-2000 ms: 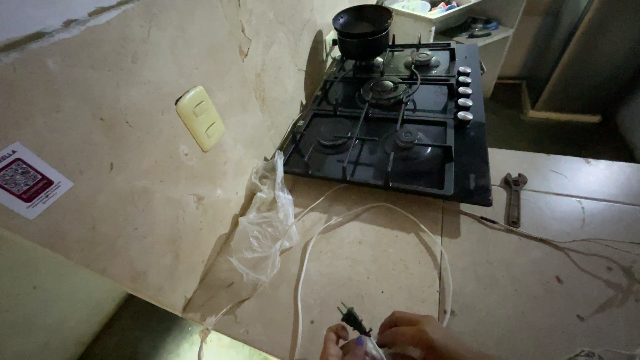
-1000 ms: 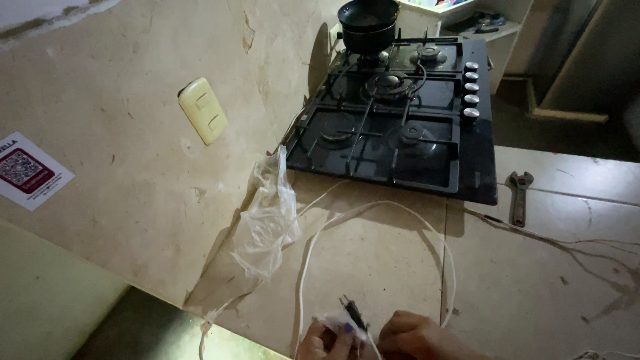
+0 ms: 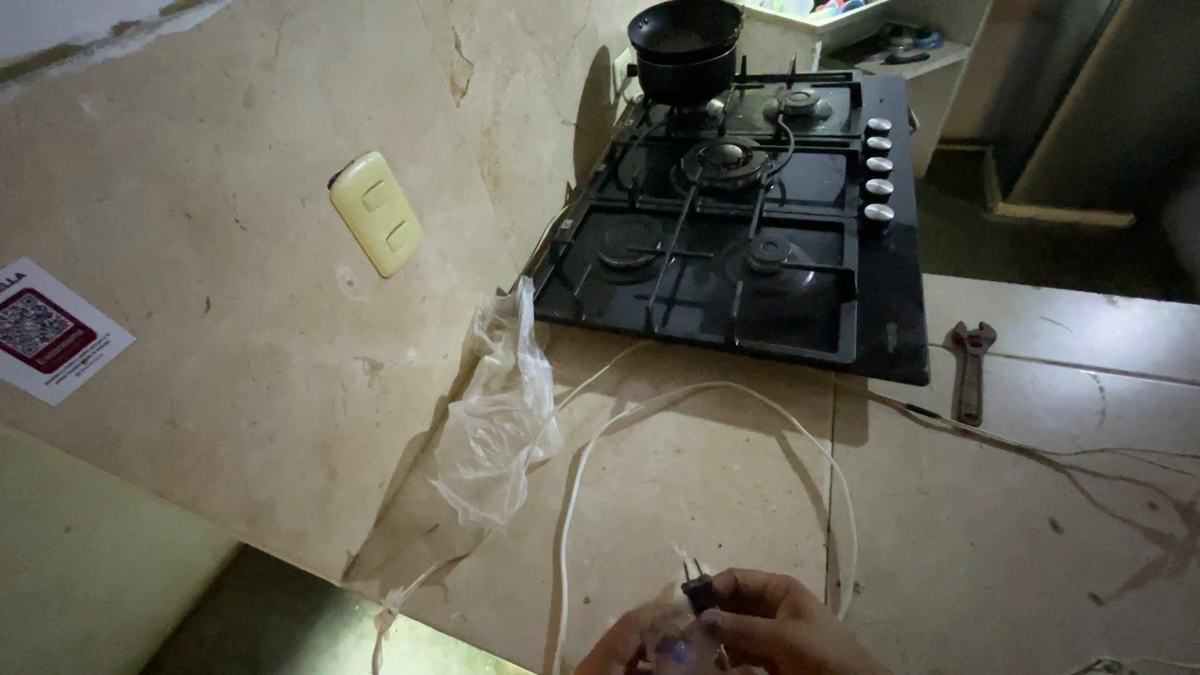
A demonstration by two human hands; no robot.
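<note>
Both hands are at the bottom of the view, over the tiled counter. My right hand [image 3: 783, 619] pinches a small black two-pin plug [image 3: 698, 592] between thumb and finger, its prongs pointing up. Close beside it, my left hand [image 3: 623, 647] is blurred and partly cut off, its fingers around clear plastic film [image 3: 673, 633]. A white cable [image 3: 731, 386] loops over the counter around the hands. A crumpled clear plastic bag [image 3: 502, 441] lies by the wall, left of the loop.
A black gas cooktop [image 3: 895, 309] stands ahead with a black pan [image 3: 684, 70] at its back left. An adjustable wrench [image 3: 972, 375] and thin wires [image 3: 1022, 445] lie at right. The wall bears a yellowish switch plate [image 3: 377, 214] and a printed sign [image 3: 56, 333].
The plug was beside my left fingers earlier; my right hand has moved up to it and now grips it.
</note>
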